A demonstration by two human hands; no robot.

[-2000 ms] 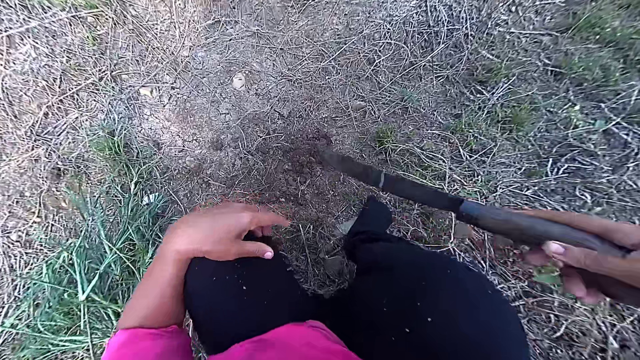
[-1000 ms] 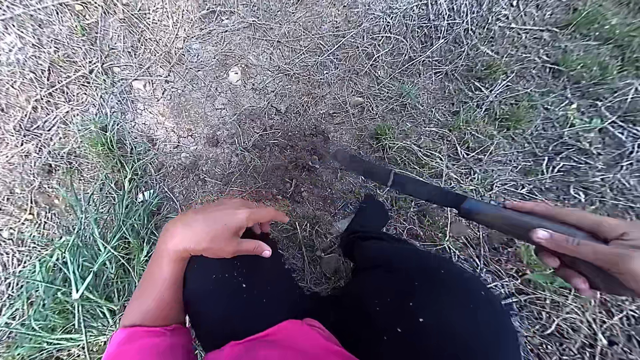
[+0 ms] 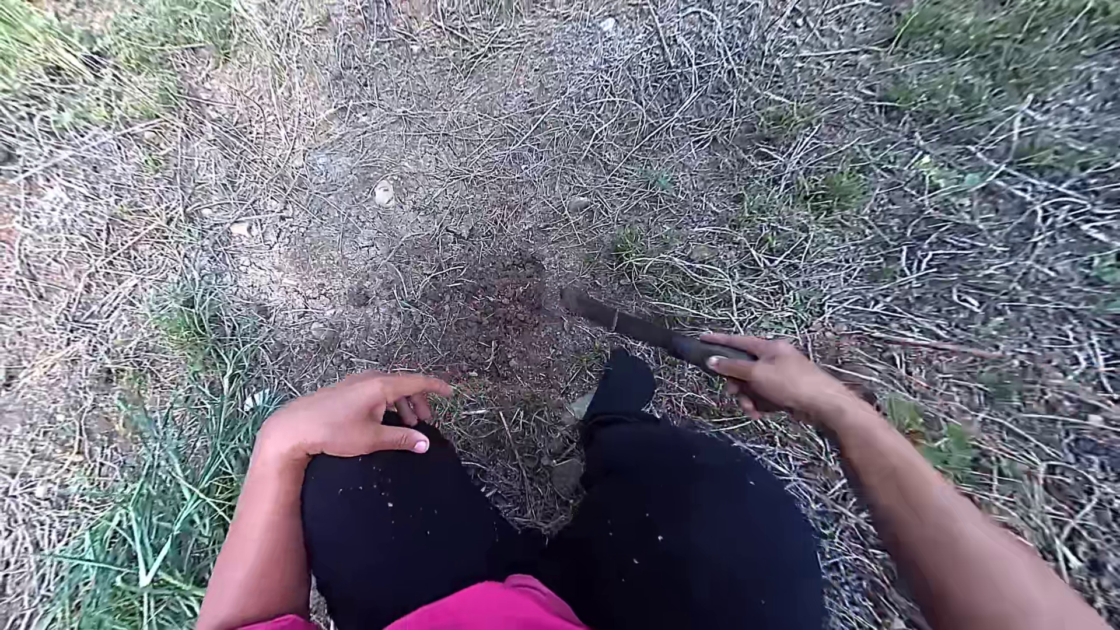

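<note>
My right hand (image 3: 774, 376) is closed round the handle of a long, dark machete-like tool (image 3: 634, 328), which points left and away from me. Its far end lies at the right side of a patch of loosened reddish-brown soil (image 3: 507, 311); whether it touches the ground I cannot tell. My left hand (image 3: 359, 416) rests on my left knee, holding nothing, with the index finger stretched out and the thumb apart. Both knees are in black trousers (image 3: 700, 525), bent on either side of the near ground.
Dry grass stems and straw (image 3: 665, 105) cover much of the ground. Green grass tufts (image 3: 175, 490) grow at the left. A pale stone (image 3: 383, 193) lies beyond the soil patch, and a flat grey stone (image 3: 567, 477) sits between my legs. My dark shoe (image 3: 623, 385) is near the tool.
My right hand has moved inward and to the left with the tool, and more of the forearm shows. My left hand has stayed on the knee. The soil patch looks wider than in the earliest frame.
</note>
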